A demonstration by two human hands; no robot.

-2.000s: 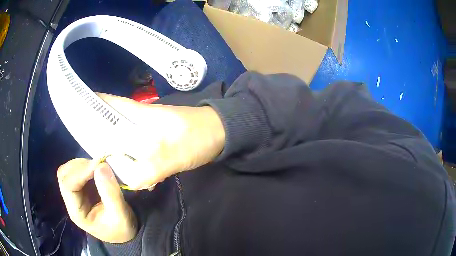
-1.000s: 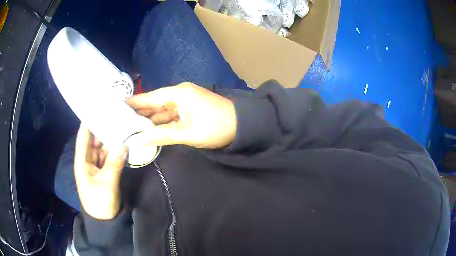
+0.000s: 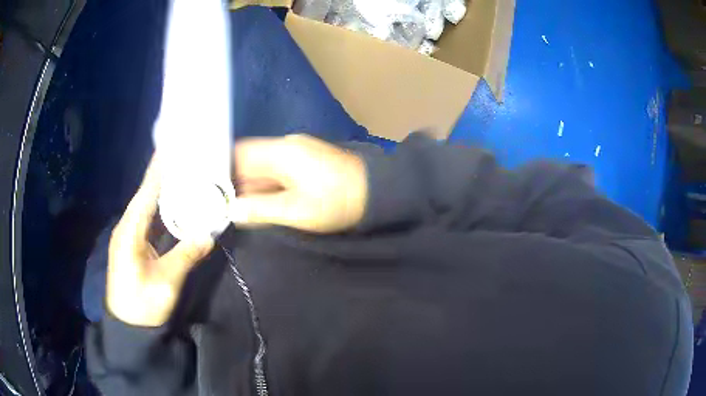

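Note:
The white neck fan (image 3: pixel 197 93) is held upright in the picture, blurred, its band running past the top edge. Its wide rounded end (image 3: pixel 193 213) points at the wearer's dark jacket; a thin line rings part of this end, too blurred to tell whether it is a trim ring. My left hand (image 3: pixel 151 267) holds the end from the left and below, thumb at its lower rim. My right hand (image 3: pixel 302 183) grips the end from the right, fingertips partly hidden behind it. Both hands look bare. The fan's other end is not visible.
An open cardboard carton (image 3: pixel 379 73) with silvery wrapped items (image 3: pixel 395 19) stands at the top, beside the wearer's dark blue trouser leg (image 3: pixel 286 85). Blue floor (image 3: pixel 573 85) lies to the right. The black bench edge (image 3: pixel 27 155) curves along the left.
The fan has swung from a side view showing its curve and grille to a narrow, edge-on upright view. My left hand has left the pinch at the rim and now holds the end.

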